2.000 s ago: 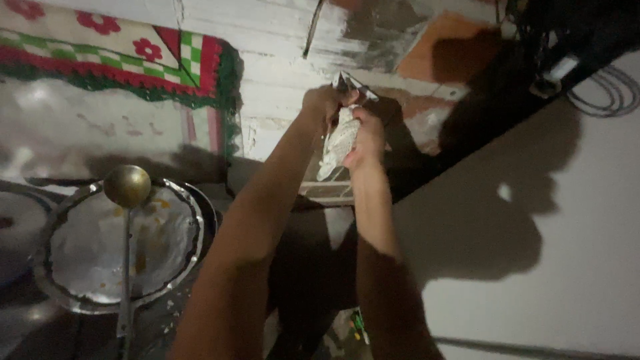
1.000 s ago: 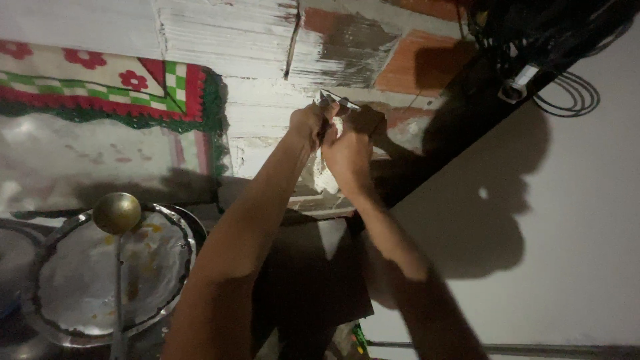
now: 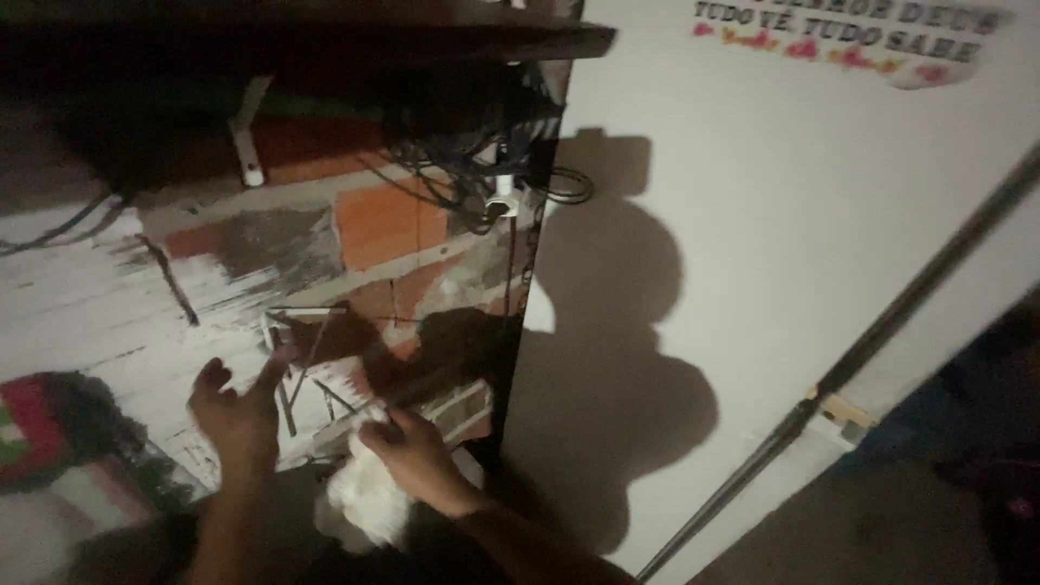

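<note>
My left hand [image 3: 240, 410] is raised before the white-painted brick wall, fingers apart, with nothing held in it. Its fingertips are beside a thin metal frame or bracket [image 3: 305, 311] at the wall; whether they touch it, I cannot tell. Lower and to the right, my right hand [image 3: 410, 451] is closed on a crumpled white cloth [image 3: 370, 496], which hangs below the fingers and is blurred. Part of a thin dark rod [image 3: 331, 394] shows just left of the right fingers; what it belongs to is unclear.
A dark shelf [image 3: 325, 45] on a metal bracket [image 3: 248, 138] spans the upper left. Tangled black cables and a white plug [image 3: 504, 199] hang under it. A large white panel [image 3: 772, 219] with a sticker bearing writing stands at right. A red-and-green cloth [image 3: 49, 422] lies at lower left.
My hands were close together at the white cloth; now they are apart, with the cloth in the right hand only. The view has swung right and up, and the ladle and pan are out of view.
</note>
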